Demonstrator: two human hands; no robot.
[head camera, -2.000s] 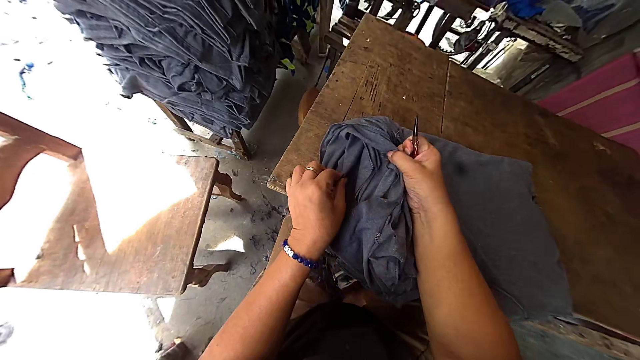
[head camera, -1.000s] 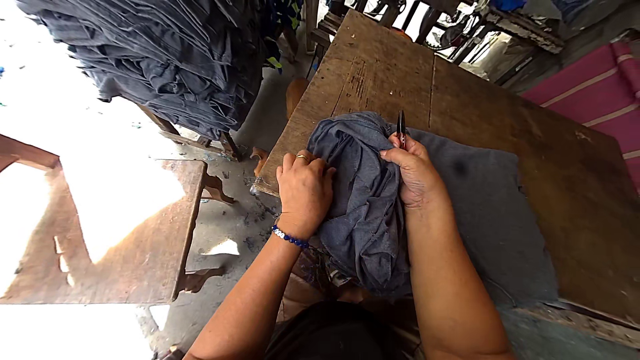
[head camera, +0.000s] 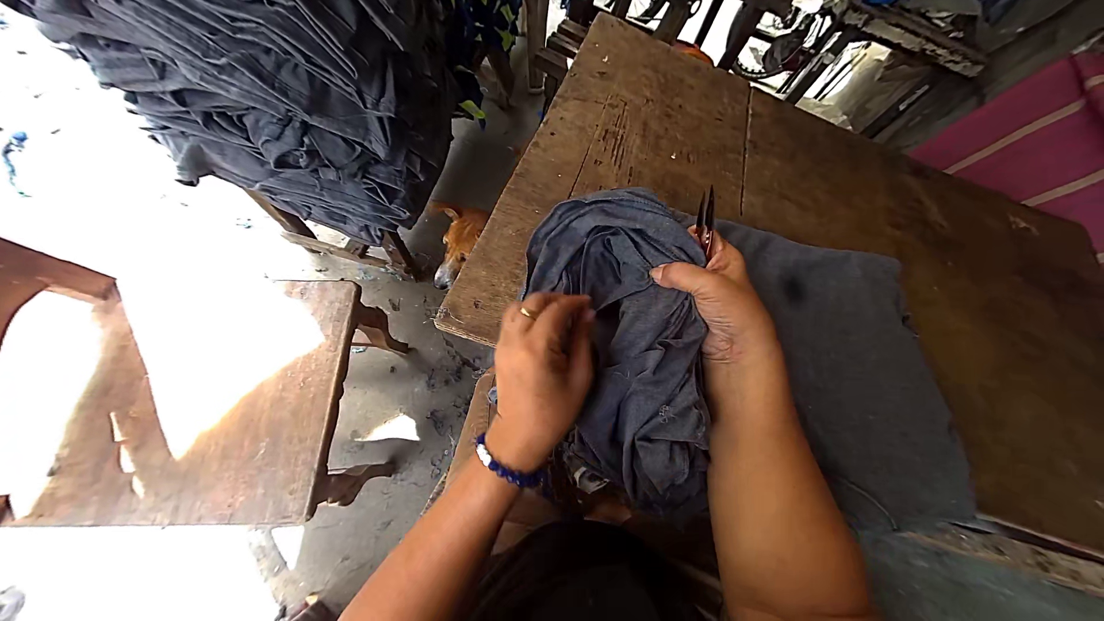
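A bunched dark grey cloth garment (head camera: 638, 345) hangs over the near edge of the wooden table (head camera: 655, 112), in front of my body. My right hand (head camera: 724, 297) grips its upper right side, thumb on top, and also holds small metal thread snips (head camera: 706, 220) whose blades point up and away. On the left side of the cloth is my left hand (head camera: 545, 366), slightly blurred, its fingers curled; whether it pinches the fabric I cannot tell. Under my right forearm another flat part of grey cloth (head camera: 862, 371) lies on the table.
A tall pile of dark grey cloths (head camera: 285, 112) stands on a wooden support at upper left. Below it is a wooden bench (head camera: 250, 405) in bright sun. A dog's head (head camera: 463, 241) shows beside the table corner. Pink striped fabric (head camera: 1026, 147) lies at the far right.
The dog's head has come into sight by the table corner. My left hand has shifted a little on the cloth, while my right hand keeps its hold of the cloth and snips.
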